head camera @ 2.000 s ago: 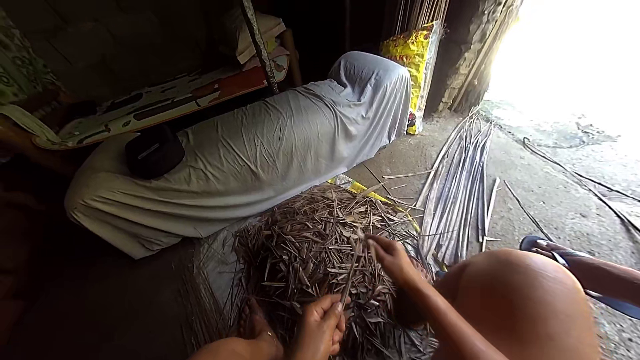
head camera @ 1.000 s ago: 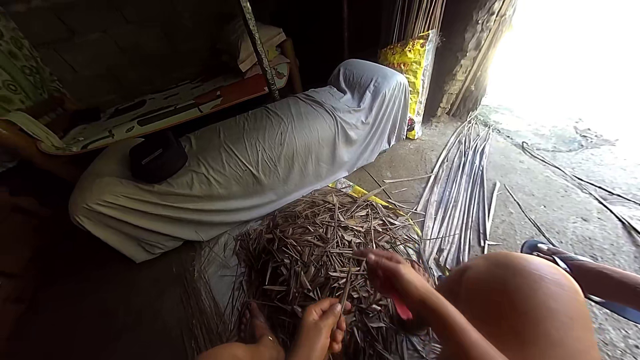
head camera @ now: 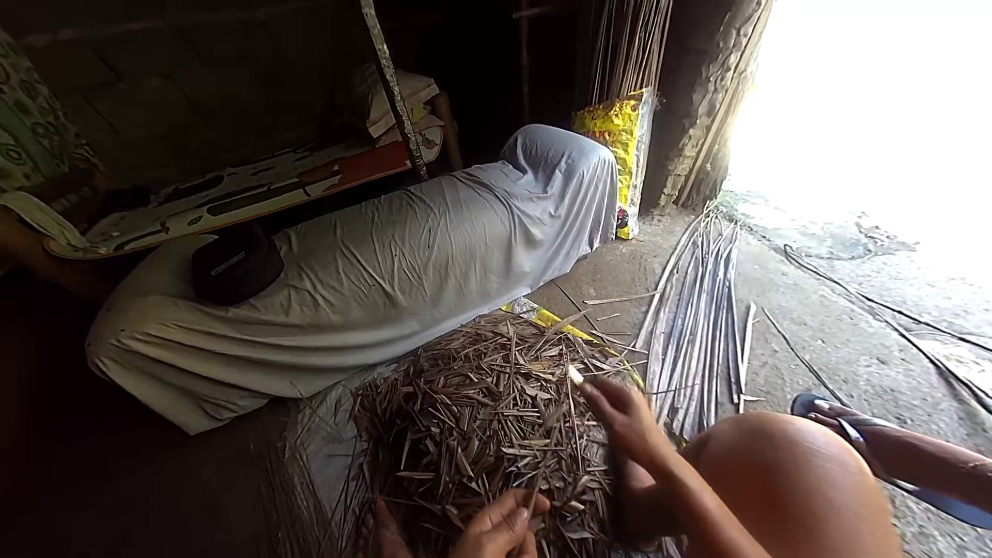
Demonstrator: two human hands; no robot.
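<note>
A large heap of dry brown leaf scraps [head camera: 473, 411] lies between my legs. My left hand [head camera: 504, 527] is low over the heap, its fingers closed on a thin dry leaf strip [head camera: 533, 496]. To the upper right, my right hand [head camera: 624, 415] is over the heap's right side with a small pale object at its fingertips; whether this is a blade's tip or a thumbnail, I cannot tell. Long dry leaf strips [head camera: 697, 325] lie bundled on the concrete floor beyond my right hand.
A cloth-covered long seat [head camera: 434, 248] stands behind the heap, with a black cap [head camera: 236, 263] on it. Past its right end are a yellow sack [head camera: 620, 147] and upright thin sticks [head camera: 632, 46]. My slippered foot [head camera: 841, 426] is at the right; dark cords [head camera: 876, 302] cross the floor.
My right hand has moved away from my left hand. The strip that stood up between both hands two seconds ago is now less plain to see.
</note>
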